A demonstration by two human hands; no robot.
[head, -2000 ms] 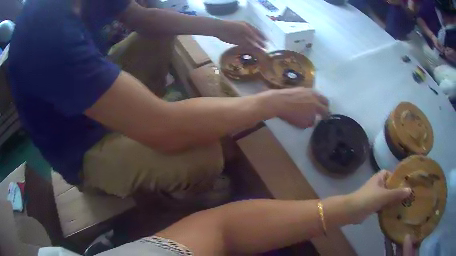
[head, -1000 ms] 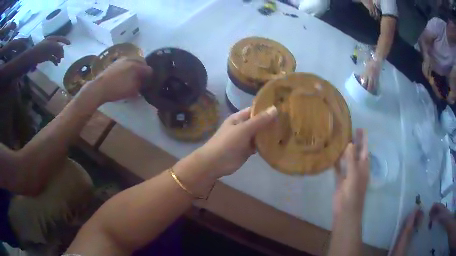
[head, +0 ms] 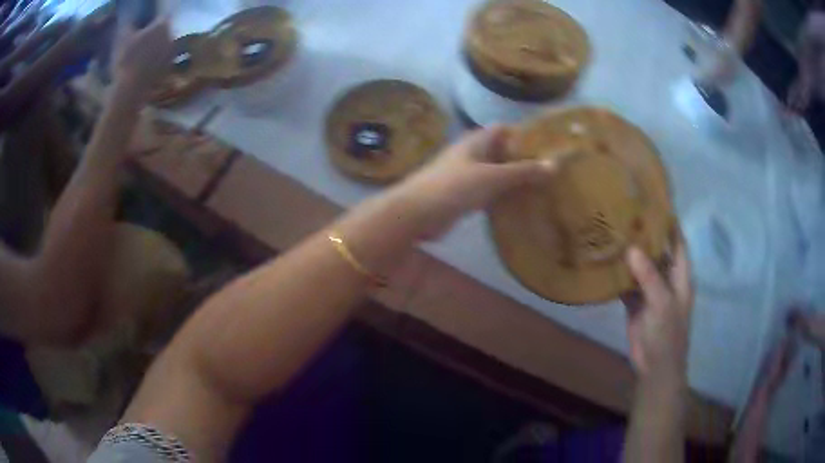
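Observation:
A tan-gold base shell [head: 588, 203] is held up in the air above the bench, its inner side with a vent grille facing me. My left hand [head: 475, 176] grips its upper left rim, thumb on the face. My right hand [head: 659, 303] holds its lower right rim, fingertips on the face. The picture is blurred, so fine parts in the shell cannot be told.
Tan shells are stacked [head: 527, 45] on a white drum behind. Another shell with a cooling fan [head: 384, 131] lies left of centre. Two more lie at the upper left, near a neighbour's arm [head: 81, 181]. A white bowl [head: 719, 249] is at the right; other people's hands are around the bench.
The held shell has turned, and the vent grille now shows. My right hand's fingertips are now on its face. The neighbour's hand and the dark shell have moved off the tan shell with the fan.

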